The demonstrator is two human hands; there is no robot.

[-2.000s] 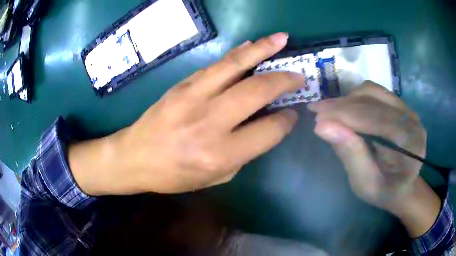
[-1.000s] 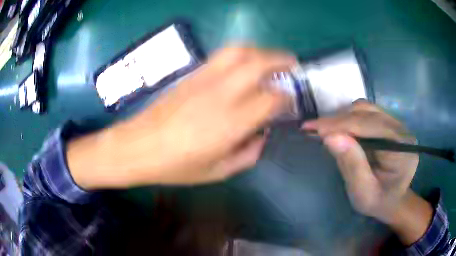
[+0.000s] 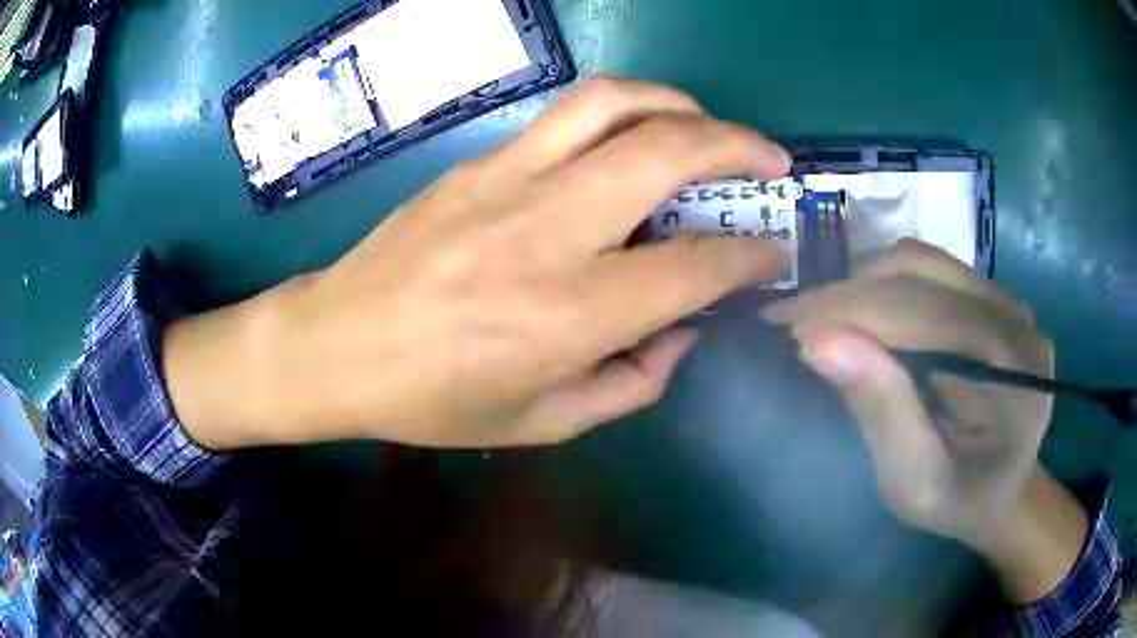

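Note:
A black phone housing (image 3: pixel 985 224) lies flat at right of centre. It holds a white keypad board (image 3: pixel 748 212) with small dark marks, a blue flex cable (image 3: pixel 824 232) and a silvery screen (image 3: pixel 916 206). My left hand (image 3: pixel 499 274) lies over the left end of the housing, its fingertips on the board's upper and lower parts. My right hand (image 3: pixel 941 386) holds a thin dark tool, likely tweezers (image 3: pixel 1016 375), at the housing's lower edge below the cable. The tool's tips are hidden by my fingers.
Another open phone unit (image 3: pixel 455 56) lies tilted at upper left of centre. More phone units (image 3: pixel 50 156) are heaped at the far upper left. The green bench top (image 3: pixel 698 50) has glare spots. A blurred pale object (image 3: pixel 673 608) shows at the bottom edge.
Against two seconds ago, the housing sits slightly lower in view. My left fingers have shifted, with one now at the board's upper right edge. The right hand still holds the dark tool, somewhat lower.

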